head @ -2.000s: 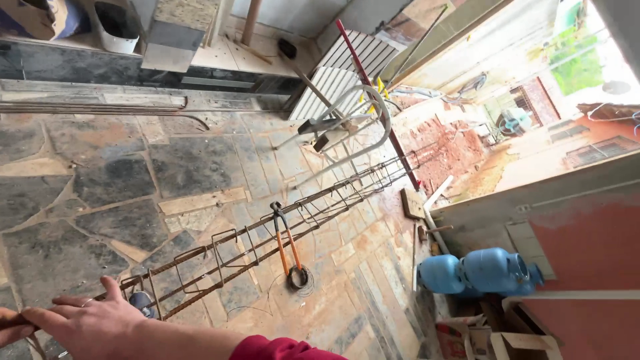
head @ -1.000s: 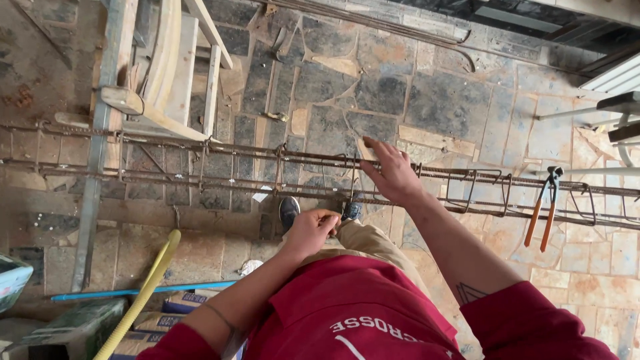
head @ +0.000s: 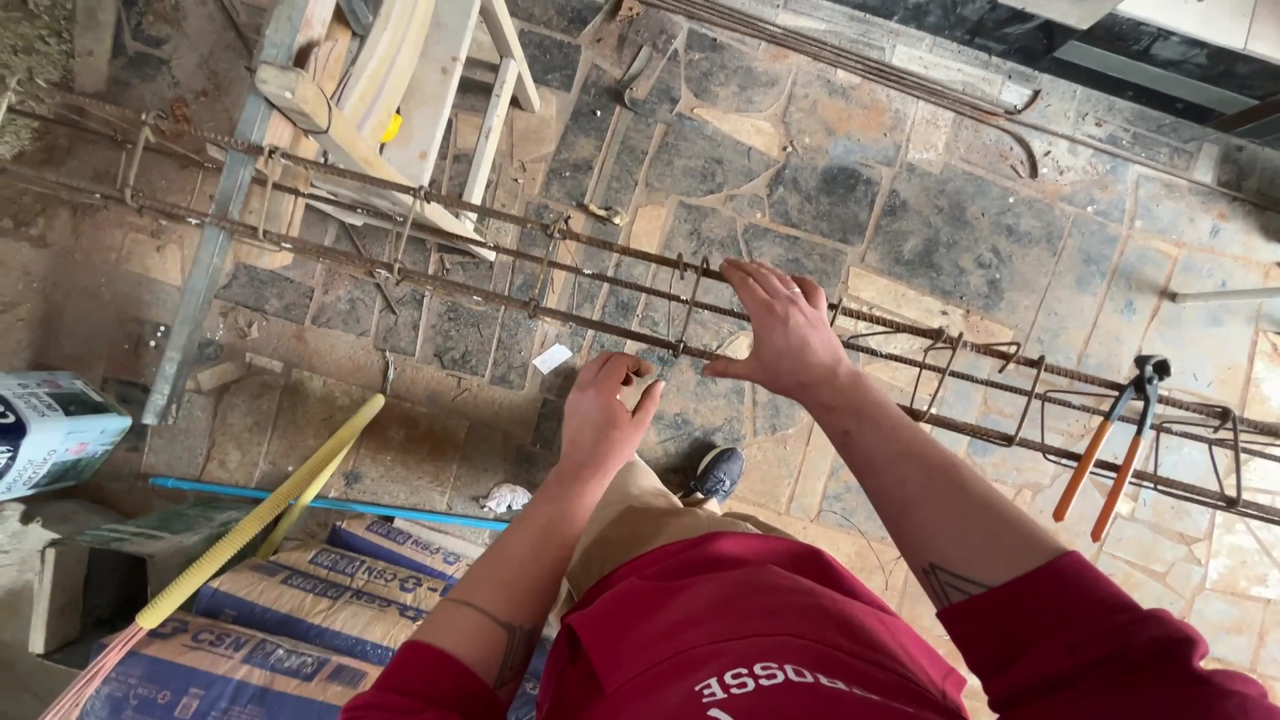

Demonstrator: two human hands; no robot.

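A long rebar cage (head: 610, 285) of ribbed steel bars and wire stirrups runs across the view at waist height. My right hand (head: 785, 325) rests on it, fingers over the far bar and thumb by the near one, beside a pair of stirrups (head: 690, 305). Just on the near side of the cage is my left hand (head: 605, 405), fingers curled; whether it holds something small I cannot tell. End-cutting nippers with orange handles (head: 1122, 450) hang on the cage to the right.
A metal bar and wooden trestle (head: 205, 270) stand under the cage at left. Cement bags (head: 300, 590), a yellow corrugated conduit (head: 265, 510), a blue pipe (head: 340, 502) and a paint can (head: 55, 430) lie lower left. Loose rebar (head: 850, 70) lies on the stone floor behind.
The view has swung far round from the first frame. Since the second, my right hand has come down onto the cage near a stirrup pair. The nippers still hang on the cage.
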